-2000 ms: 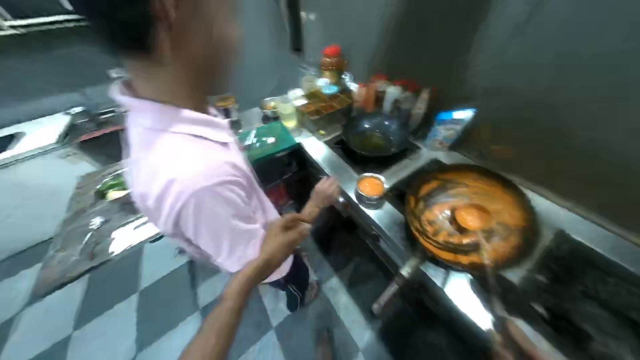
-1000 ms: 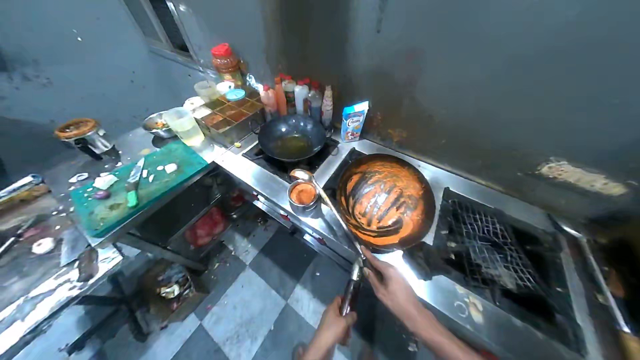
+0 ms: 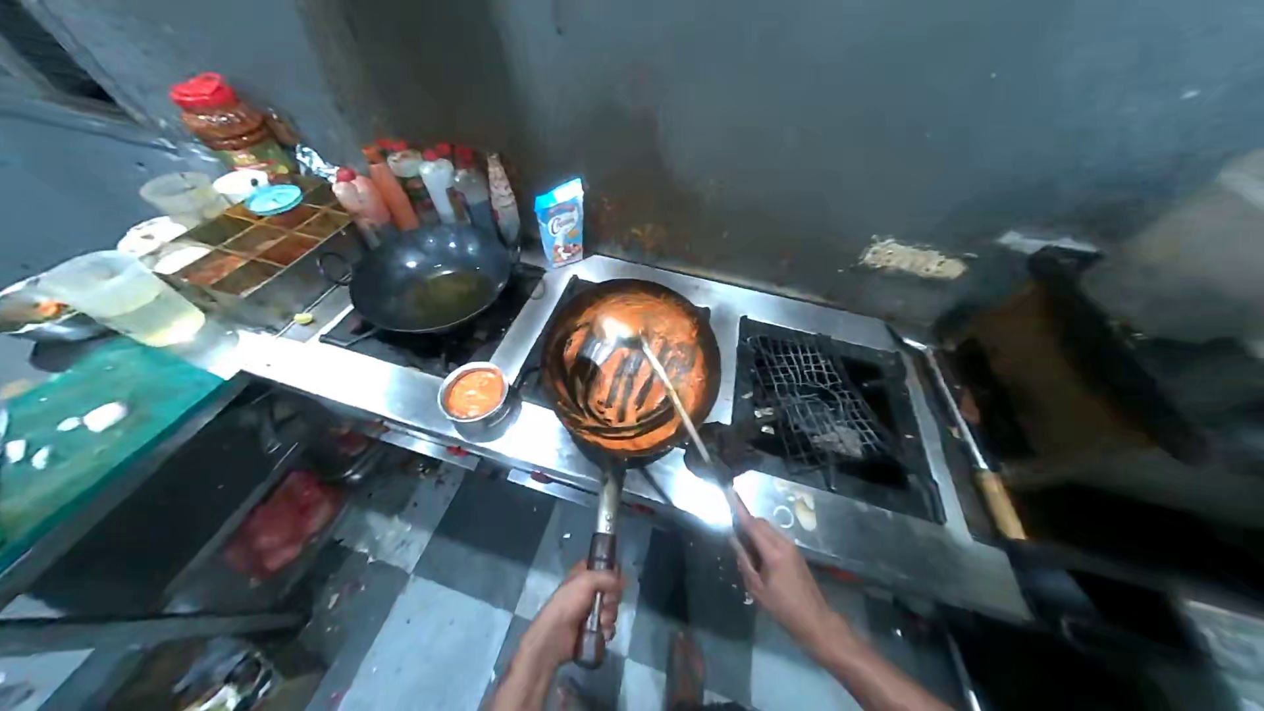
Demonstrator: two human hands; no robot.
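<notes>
A black frying pan (image 3: 632, 415) coated with orange sauce stands on the stove. My left hand (image 3: 583, 607) is closed round the pan's dark handle. A metal ladle (image 3: 618, 326) rests its bowl in the sauce at the back of the pan, and my right hand (image 3: 775, 573) holds its long handle. Left of the pan, on the steel stove edge, sits a small steel bowl of orange sauce (image 3: 474, 392). Behind that bowl, a black wok (image 3: 433, 278) with some oil-like liquid stands on another burner.
Sauce bottles (image 3: 439, 183), a blue packet (image 3: 561, 222) and a sectioned spice box (image 3: 259, 247) line the back. At far left lies a green cutting board (image 3: 89, 425). A wire grate (image 3: 815, 400) covers the right burner; a wooden-handled tool (image 3: 997, 499) lies beyond it.
The ladle's bowl has moved from over the small steel bowl into the pan. My left hand, extended away from the pan two seconds ago, now grips its handle. The view has swung right.
</notes>
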